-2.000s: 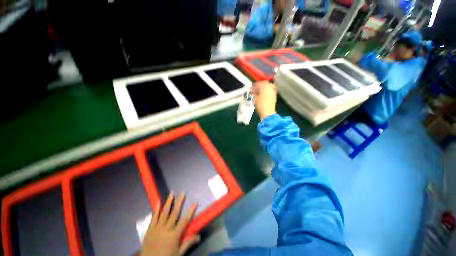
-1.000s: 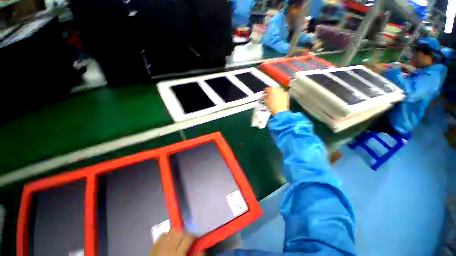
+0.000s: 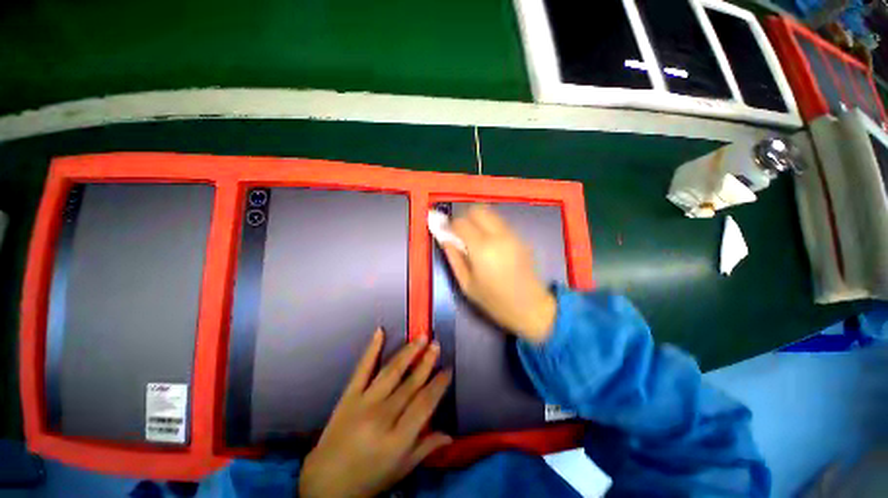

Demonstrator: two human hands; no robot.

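Observation:
A red foam tray lies on the dark green mat and holds three tablets, grey backs up. The left tablet shows a white barcode label. The middle tablet shows camera rings at its top left. My right hand pinches a white wipe on the right tablet, at its upper left corner near the camera end. My left hand rests spread, palm down, over the lower middle tablet and the tray divider, holding nothing.
A solvent bottle with a shiny top lies or stands at the right, with a white scrap beside it. A white tray with black-screened tablets is on the belt behind the pale rail. Stacked trays stand at far right.
The view has swung down and left onto the red tray. My right hand has come back from the bottle area to the right tablet with a wipe. My left hand is now spread.

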